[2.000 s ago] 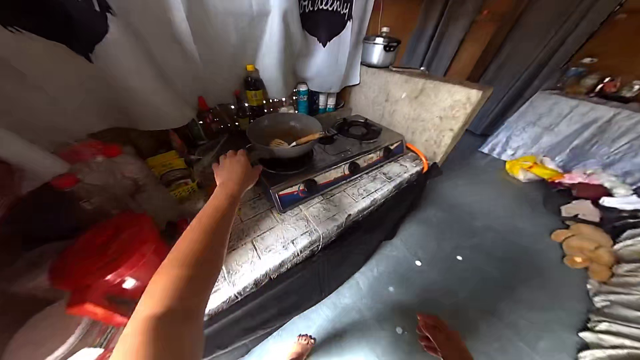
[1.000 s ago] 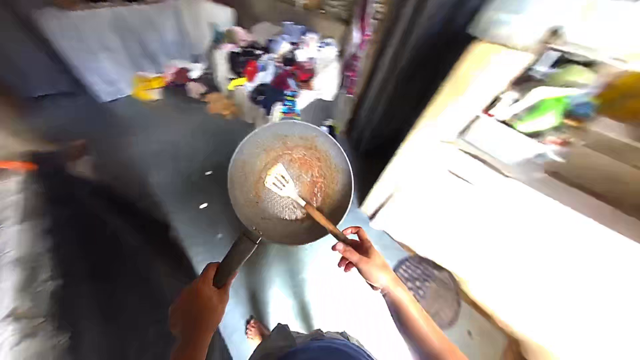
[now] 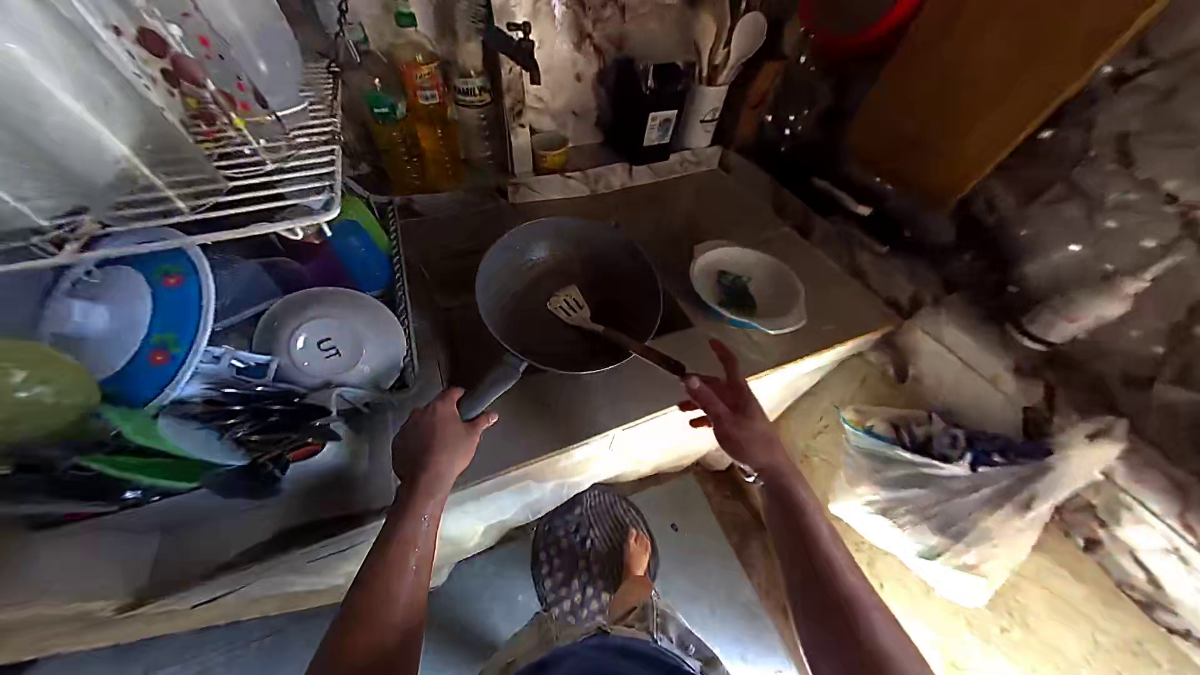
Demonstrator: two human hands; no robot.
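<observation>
A frying pan (image 3: pixel 534 262) is over the sink counter, its handle toward me. My left hand (image 3: pixel 439 439) is closed round the end of that handle. A slotted turner (image 3: pixel 623 339) with a pale head and wooden handle rests across the pan, its handle end over the right rim. My right hand (image 3: pixel 729 412) is at the tip of the turner's handle with its fingers spread; whether it still touches the handle is hard to tell. To the right of the pan sits a white bowl (image 3: pixel 789 289) with a dark green thing inside.
A wire dish rack (image 3: pixel 328 169) with bowls and cutlery below it fills the left. Bottles (image 3: pixel 431 112), a tap (image 3: pixel 517 47) and a white utensil holder (image 3: pixel 703 114) stand at the back. A filled plastic bag (image 3: pixel 923 506) lies on the lower right.
The view has swung from the stove, across the room, to the sink. The pan, earlier on the stove and then carried in my left hand, is over the counter. My right hand's fingers have spread.
</observation>
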